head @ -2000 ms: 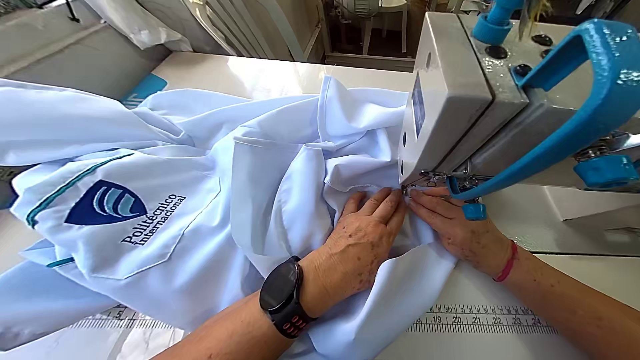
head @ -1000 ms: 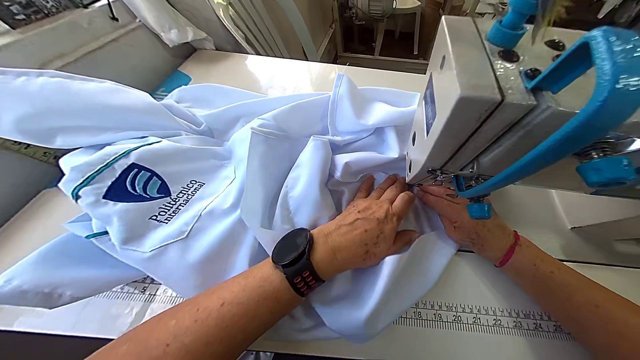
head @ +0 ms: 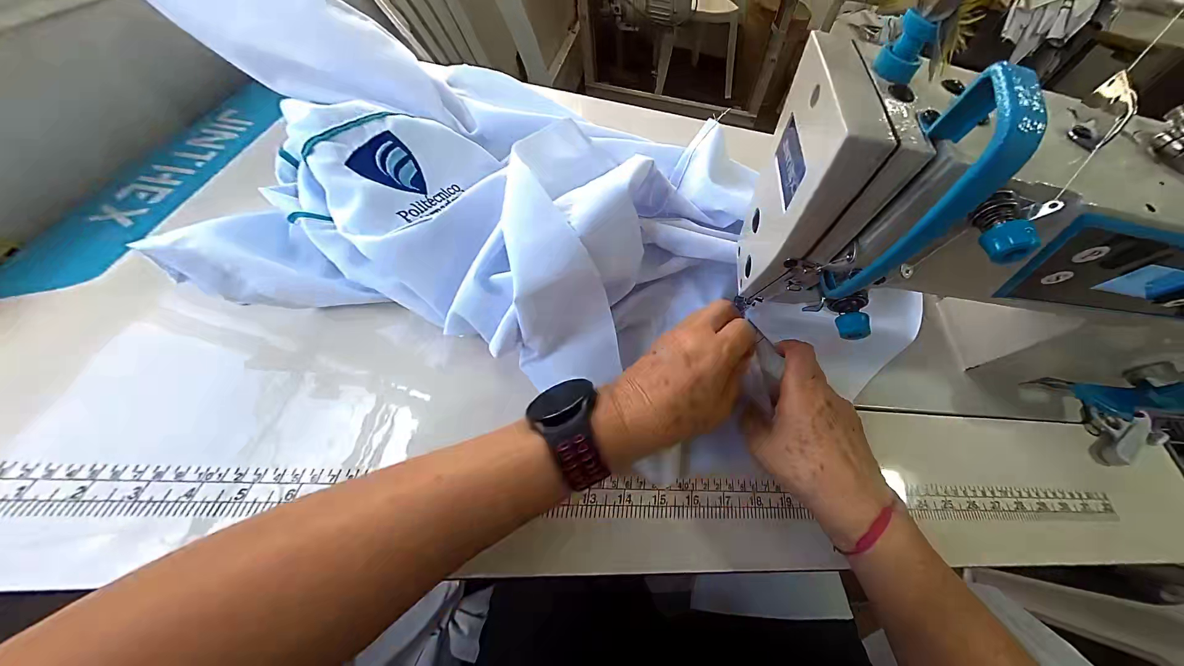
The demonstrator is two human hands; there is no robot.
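Note:
A light blue shirt-like garment point(head: 564, 250) with an embroidered pocket lies bunched on the table of an industrial sewing machine point(head: 832, 157). Wearing a dark watch point(head: 562, 416), my left hand point(head: 684, 384) pinches the fabric just in front of the needle area point(head: 747, 301), which the fingers partly hide. A fold of the same cloth is between the thumb and fingers of my right hand point(head: 814, 435), close beside the left and lower right of the needle. Part of the cloth point(head: 879, 324) spreads out to the right, under the machine head.
A printed ruler scale point(head: 166, 490) runs along the table's front edge. The blue finger guard point(head: 980, 176) and tension knob point(head: 1008, 239) stick out from the machine head. At the right is a metal and blue bobbin winder-like part point(head: 1124, 412). Behind the table stands a chair point(head: 698, 28).
My hands have gone from lying flattish on the cloth to pinching its edge. The garment has been shifted and bunched, uncovering the table's front left. The view has moved somewhat.

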